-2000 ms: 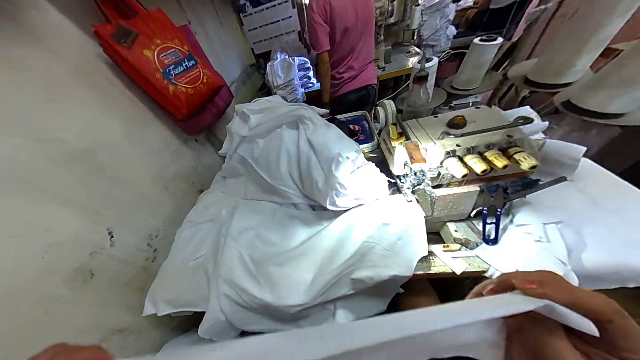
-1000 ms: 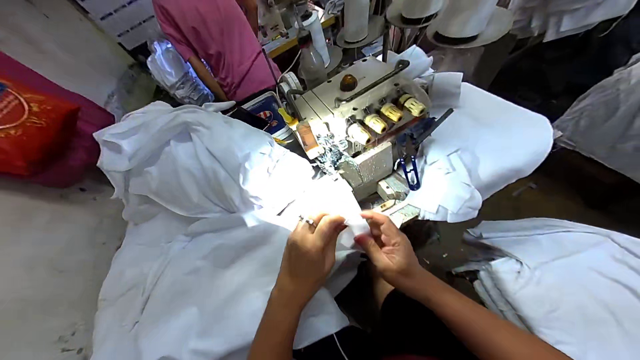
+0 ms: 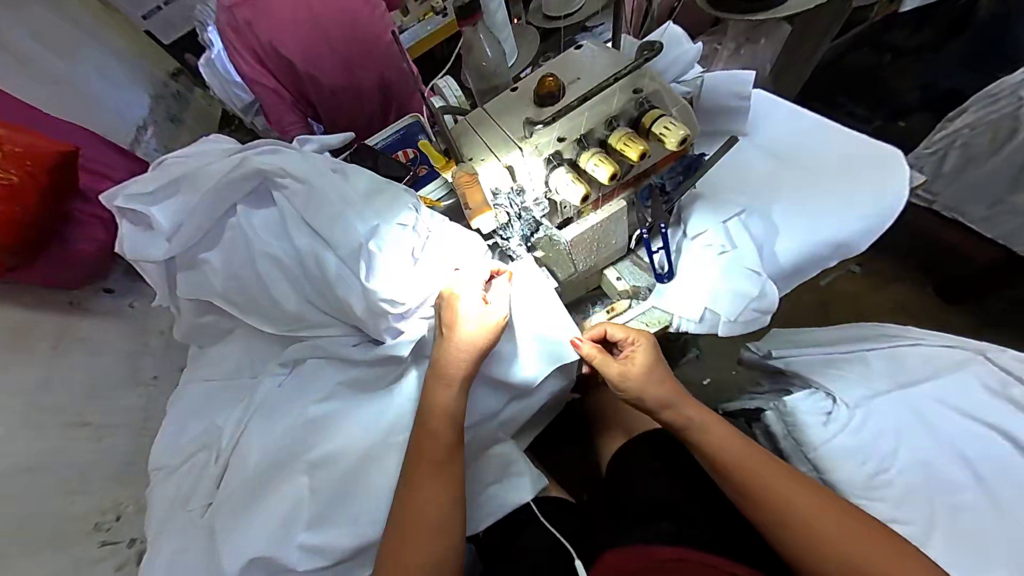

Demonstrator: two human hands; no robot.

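White fabric lies heaped to the left of an overlock sewing machine and reaches its lit needle area. My left hand pinches the fabric close in front of the presser area. With thumb and fingers, my right hand holds the lower right edge of the same cloth. Blue-handled thread snips rest at the machine's right side. Cream tension knobs line the machine's front. The needle itself cannot be made out in the glare.
Small white cloth pieces lie right of the machine on a white-covered surface. More white fabric is piled at the lower right. A person in a pink shirt is beyond the machine. A red bag hangs at left.
My hands, close together on the cloth one second ago, are now apart, the right one lower and to the right at the fabric's edge. The view has swung right since the earliest frame.
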